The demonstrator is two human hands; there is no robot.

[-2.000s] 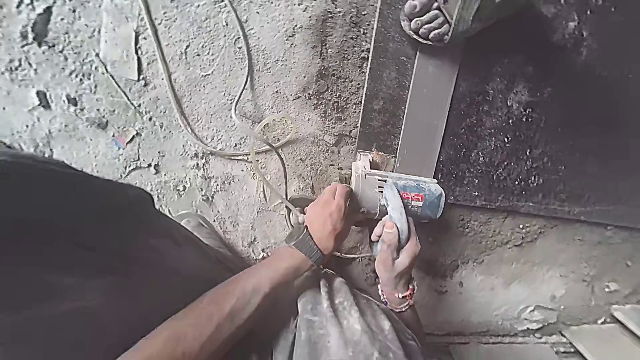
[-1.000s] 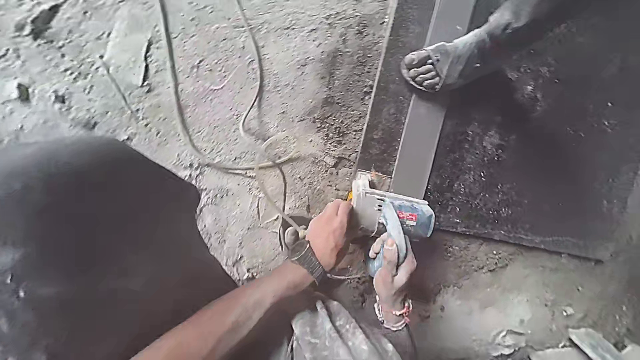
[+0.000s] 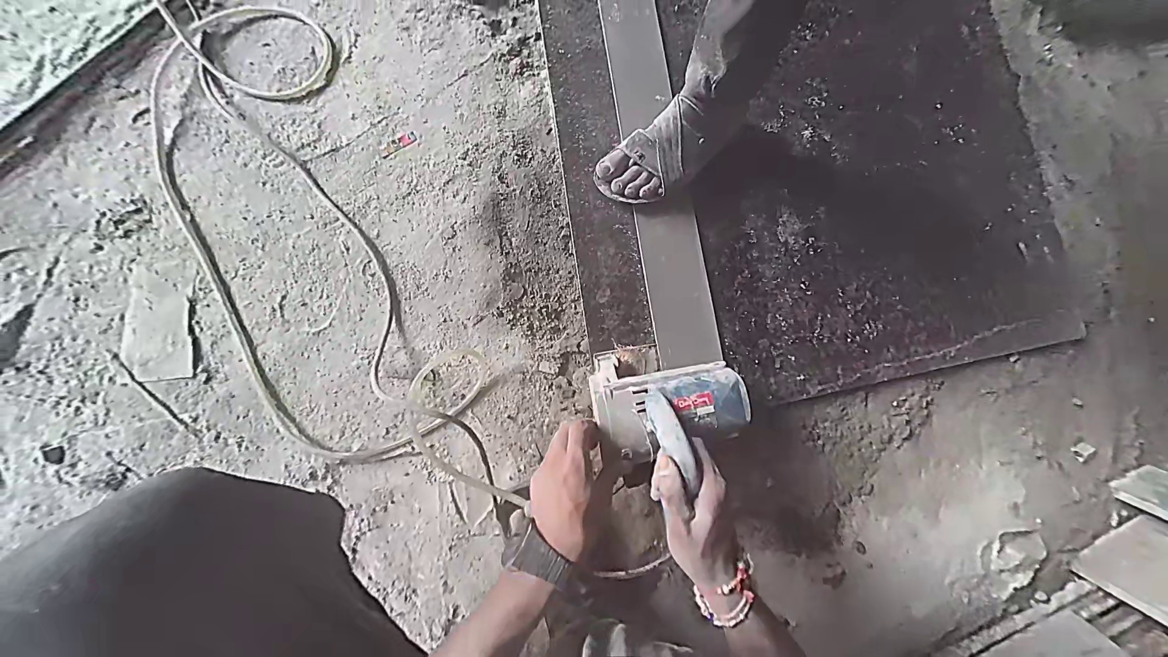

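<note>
My right hand (image 3: pixel 698 511) is closed around the handle of a blue and grey handheld circular cutter (image 3: pixel 671 415). My left hand (image 3: pixel 568 493) is at the tool's left end, fingers curled against its edge; its exact hold is partly hidden. The cutter rests at the near end of a long grey strip (image 3: pixel 675 274), which lies on a dark, dusty board (image 3: pixel 894 228). The blade is not visible. A foot in a sandal (image 3: pixel 643 160) presses on the strip and board ahead of the tool. A pale cord (image 3: pixel 228 310) loops near my left wrist.
Rough, dusty ground (image 3: pixel 438 228) lies around the board. A flat broken piece (image 3: pixel 158 324) is at the left, with a small coloured scrap (image 3: pixel 400 143) farther up. Flat slabs (image 3: pixel 1131 557) lie at the lower right. A dark-clothed knee (image 3: pixel 201 566) fills the lower left.
The view has shifted, showing more of the board and cord. Both hands stay at the cutter, which remains near the strip's end. The foot remains on the strip.
</note>
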